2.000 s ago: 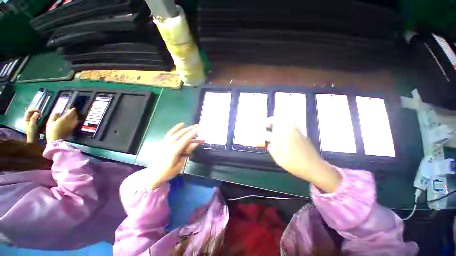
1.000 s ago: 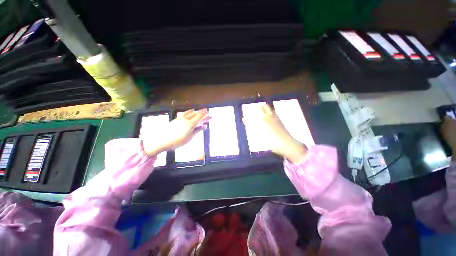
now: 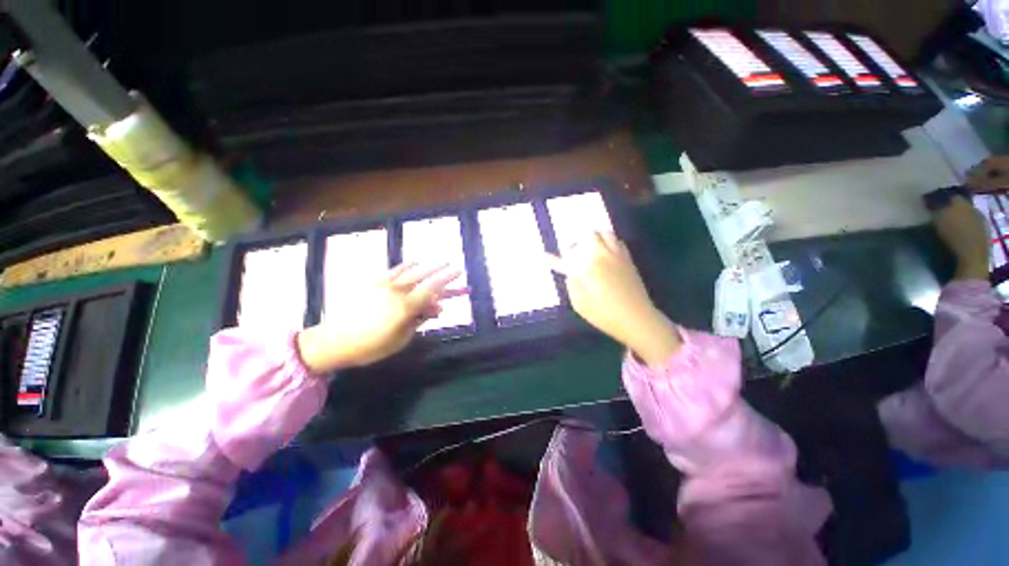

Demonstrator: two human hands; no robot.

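Note:
Several smartphones with glowing white screens [image 3: 520, 260] lie side by side in the slots of a black phone tray [image 3: 233, 290] on the green bench. My left hand [image 3: 389, 315] is over the lower part of the second and third phones from the left, fingers spread, with nothing seen in it. My right hand [image 3: 601, 285] is over the rightmost phone, its fingers apart at the screen, with nothing seen in it. Whether the fingertips touch the glass cannot be told.
Left: another black tray [image 3: 91, 365] with one lit phone, and a wrapped post [image 3: 177, 182]. Behind: stacked black trays [image 3: 409, 94] and a brown board [image 3: 443, 182]. Right: a power strip [image 3: 763, 276], a tray stack with lit phones [image 3: 708, 122], and another person's hand [image 3: 960, 234].
The view has swung right, so the tray sits further left. My left hand has gone from the left phones towards the third. My right hand has moved onto the rightmost phone.

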